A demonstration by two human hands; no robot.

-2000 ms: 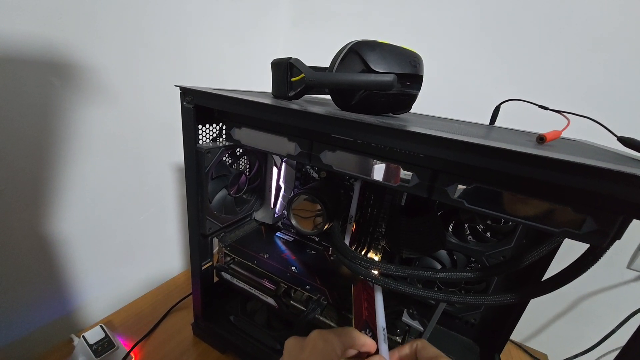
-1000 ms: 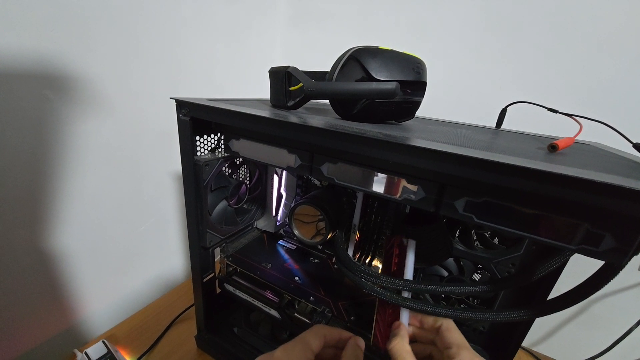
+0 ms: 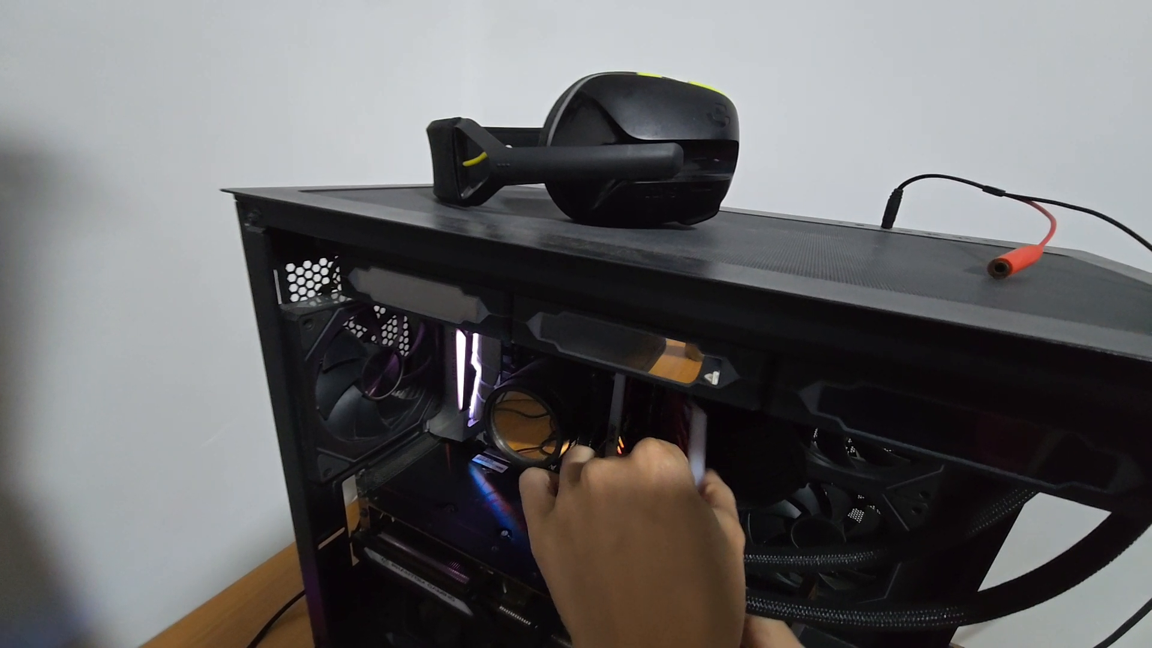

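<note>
A memory module with a red side and a white top bar (image 3: 698, 443) stands upright inside the open computer case, near the motherboard's memory slots. My left hand (image 3: 639, 540) is in front of it, back toward the camera, its fingers bent inward at the slot area; their tips are hidden. A fingertip shows just right of the white bar, but whose hand it belongs to is unclear. Of my right hand (image 3: 769, 633), only a bit of skin shows low behind the left one. Left of the hands is a round pump head (image 3: 524, 425), above a graphics card (image 3: 450, 490).
A black headset (image 3: 643, 153) lies on the case's top panel (image 3: 801, 247), with a red-ended audio cable (image 3: 1015, 262) farther right. Thick braided tubes (image 3: 855, 616) curve across the lower right. A rear fan (image 3: 360, 387) sits at left. A wooden table (image 3: 243, 598) supports the case.
The memory module has moved up and inward from low in front of the case, where my right hand held it. My left hand has risen in front of it. The view has moved closer.
</note>
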